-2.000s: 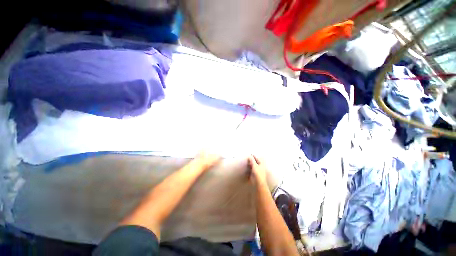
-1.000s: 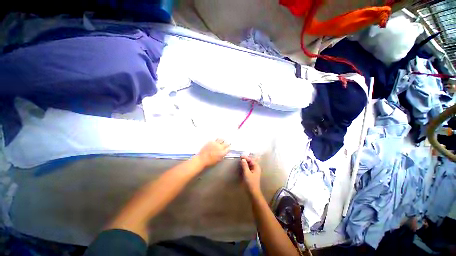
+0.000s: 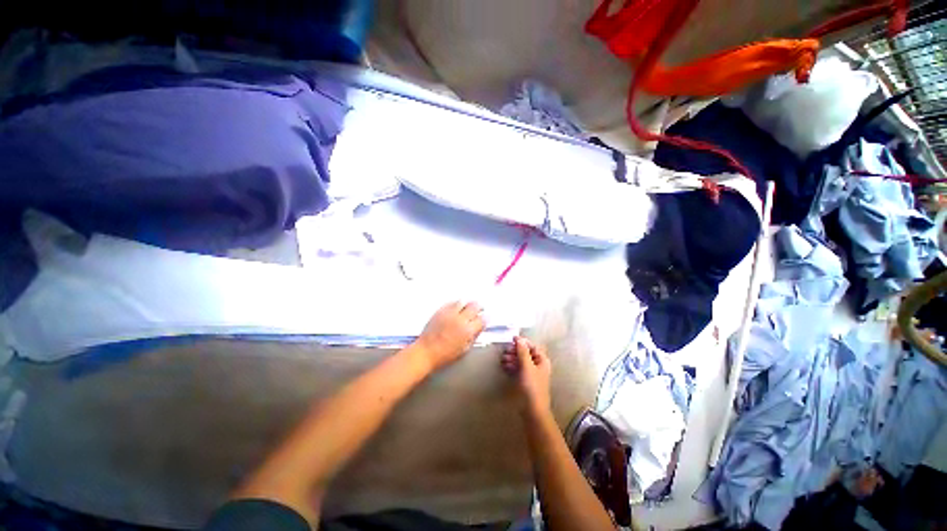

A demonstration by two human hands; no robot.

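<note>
A stack of white cut panels (image 3: 228,294) lies across the middle of the table, wide at its left end, with blue showing under its near edge. My left hand (image 3: 453,332) rests on the stack's right end, fingers bent; whether it grips a layer is hard to tell. My right hand (image 3: 528,360) is just right of it at the stack's right end, with thumb and fingers closed together at the edge. What lies between these fingertips is too small to make out.
The steam iron (image 3: 599,456) stands right of my right forearm, beside a crumpled white rag (image 3: 649,420). A purple cloth bundle (image 3: 166,150) and a tied white bundle (image 3: 592,213) lie behind the panels. Dark navy cloth (image 3: 685,249) and blue-grey garment pieces (image 3: 820,384) are at right.
The camera view has shifted, and the table appears slightly lower than one second ago. Both hands remain at the stack's right end, with my right hand's fingers curled closer together.
</note>
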